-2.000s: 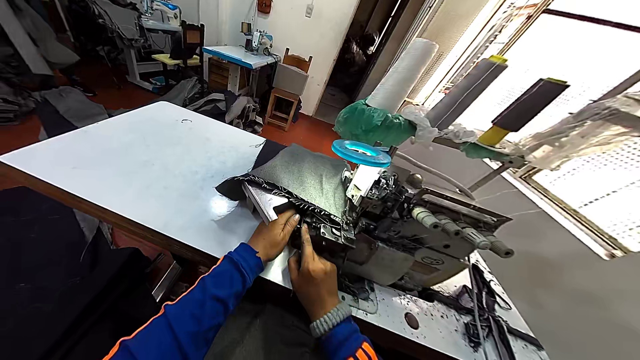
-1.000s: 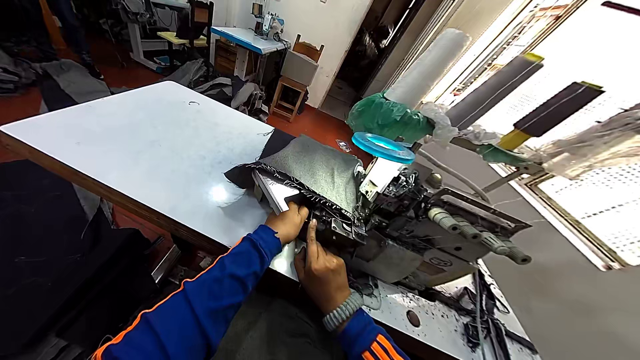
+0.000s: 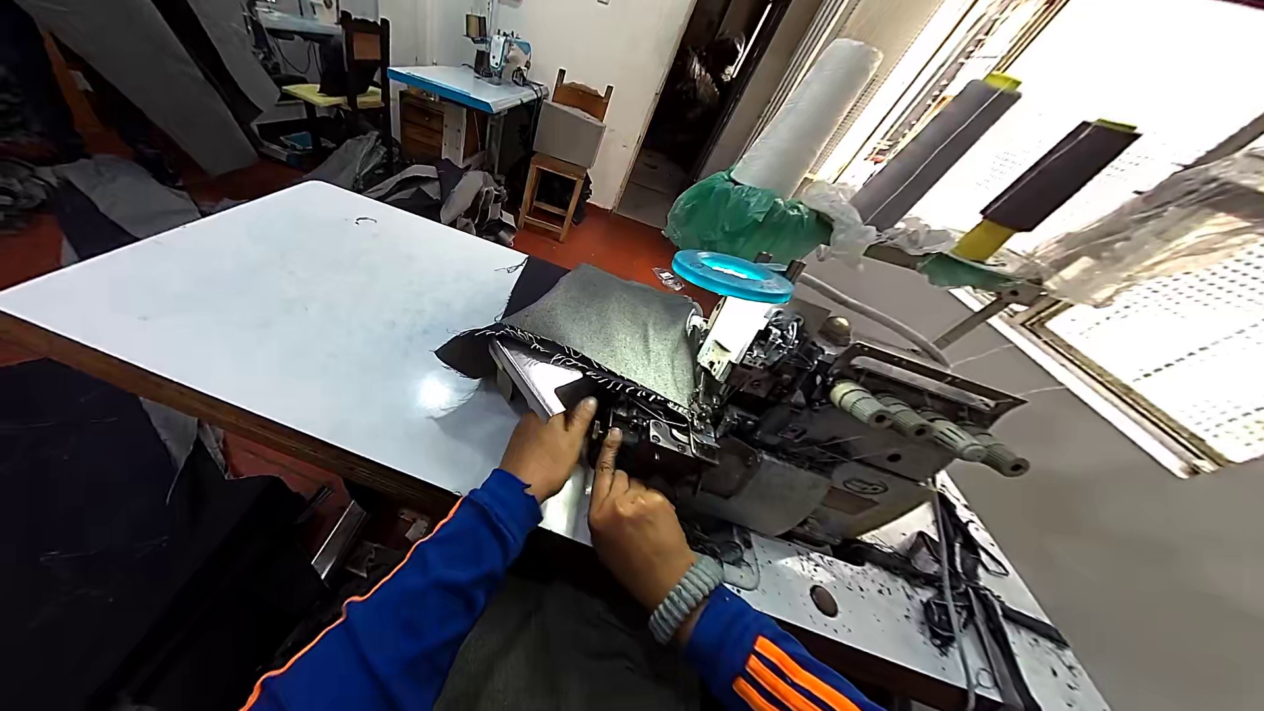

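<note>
An overlock sewing machine [image 3: 790,415] with several tension knobs stands on the white table [image 3: 296,286]. Grey and black denim fabric [image 3: 612,331] with a frayed edge lies over its left side, up against the presser foot area. My left hand [image 3: 548,449] rests at a pale metal plate left of the machine's front, thumb and fingers on a dark strip there; its fingertips are partly hidden. My right hand [image 3: 632,523] is beside it, index finger extended to the dark part at the machine's front, other fingers curled. Whether either hand grips anything is unclear.
Thread cones [image 3: 933,148] and a white cone in green plastic [image 3: 750,217] rise behind the machine. A blue ring [image 3: 733,276] sits above it. Dark scraps [image 3: 948,592] lie at the right. A wooden chair [image 3: 563,158] and another sewing table [image 3: 464,87] stand farther back.
My right index finger has straightened against the machine's front since the earliest frame. My left hand stays near the metal plate, and the fabric looks much the same.
</note>
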